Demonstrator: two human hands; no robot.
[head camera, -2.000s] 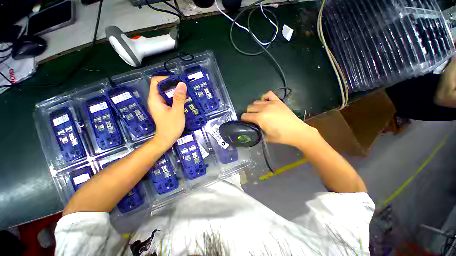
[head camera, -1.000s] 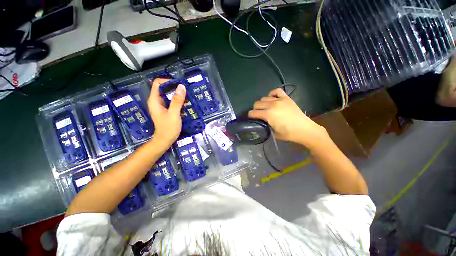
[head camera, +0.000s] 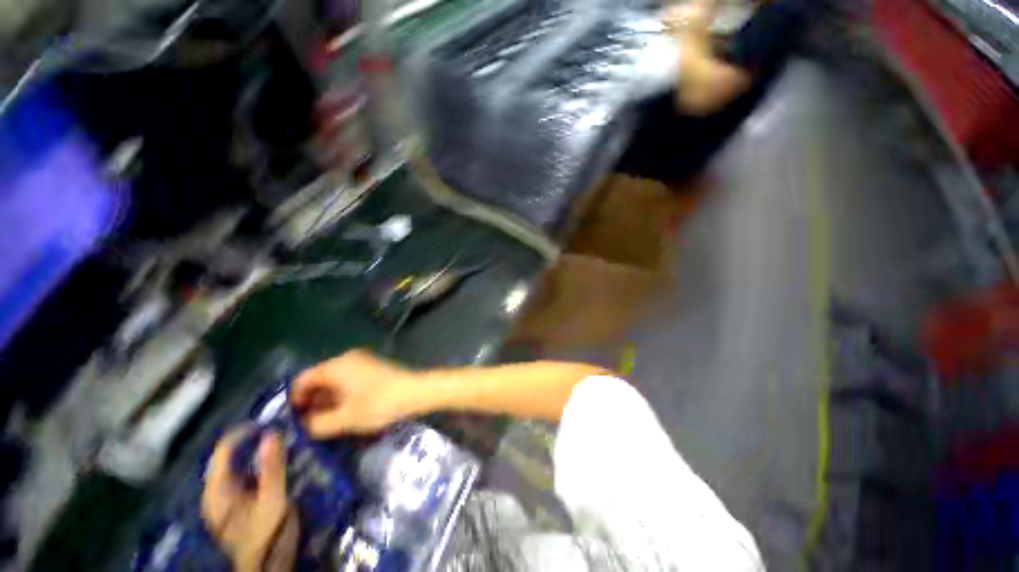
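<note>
The whole view is blurred. Clear tray (head camera: 460, 478) with blue units (head camera: 324, 492) lies at the lower left, cut off by the bottom edge. My left hand (head camera: 248, 503) is at its left part, with thumb and fingers around a dark blue unit (head camera: 248, 453). My right hand (head camera: 352, 393) is just above and right of it, over the tray's upper edge, fingers curled; blur hides whether it holds anything. A white scanner (head camera: 173, 416) lies left of the tray. A blurred dark object (head camera: 430, 293) lies on the green mat.
Stacked clear trays (head camera: 503, 123) stand at the top, with a pale cord (head camera: 481, 212) along them. An open brown box (head camera: 592, 285) is below the bench edge. Another person's arm (head camera: 706, 80) is at the top right. A blue-purple monitor (head camera: 50, 212) is at the left.
The view has swung right, so the tray now sits lower left. My right hand has left the black scanner and moved in close to my left hand.
</note>
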